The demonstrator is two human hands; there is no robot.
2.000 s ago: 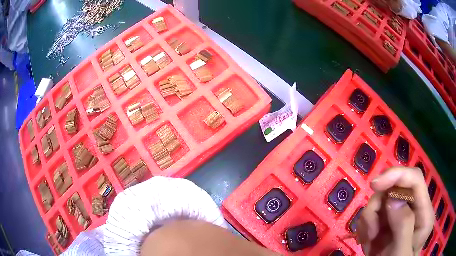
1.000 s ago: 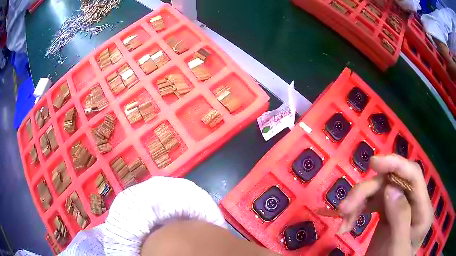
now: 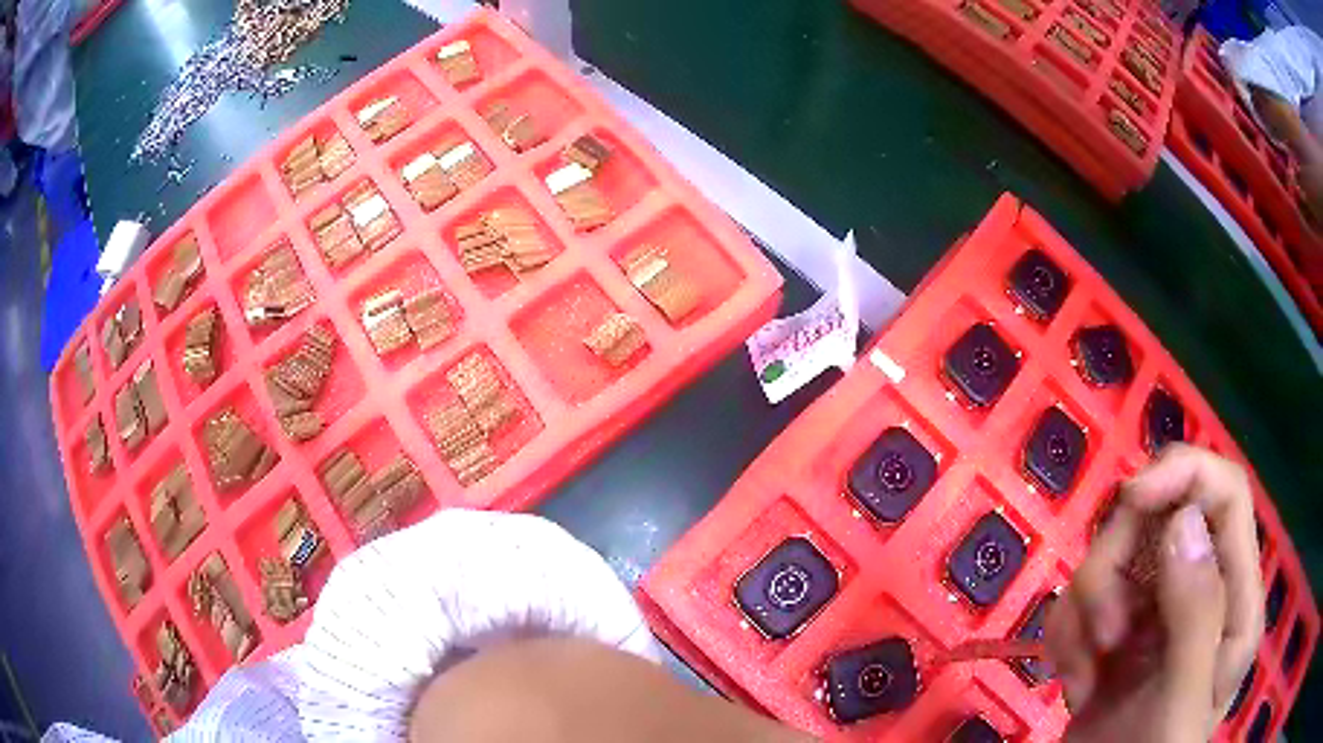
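Note:
My right hand (image 3: pixel 1212 595), cut off by the bottom edge, is over the right red foam tray (image 3: pixel 711 581). Its thumb and fingers are closed around gold-brown pieces (image 3: pixel 1146 559), mostly hidden. A thin brown piece (image 3: pixel 987 649) sticks out left from its fingers, beside a black watch body (image 3: pixel 871 679). The tray holds black watch bodies such as this one (image 3: pixel 788 586), one per visible pocket, ring marks up. My left forearm and white striped cuff (image 3: pixel 464 595) cross the bottom; my left hand is out of the picture.
A large red tray (image 3: pixel 559 472) of gold-brown pieces fills the left. A printed slip (image 3: pixel 805 353) stands between the trays. A gold and silver heap (image 3: pixel 240 66) lies top left near a white block (image 3: pixel 124 247). More red trays (image 3: pixel 1081 145) and a person's arm (image 3: pixel 1284 124) are top right.
My right hand's fingers have curled inward, covering more of the gold-brown bundle. The thin brown piece at the fingertips has moved slightly right and down. The trays have stayed almost in place.

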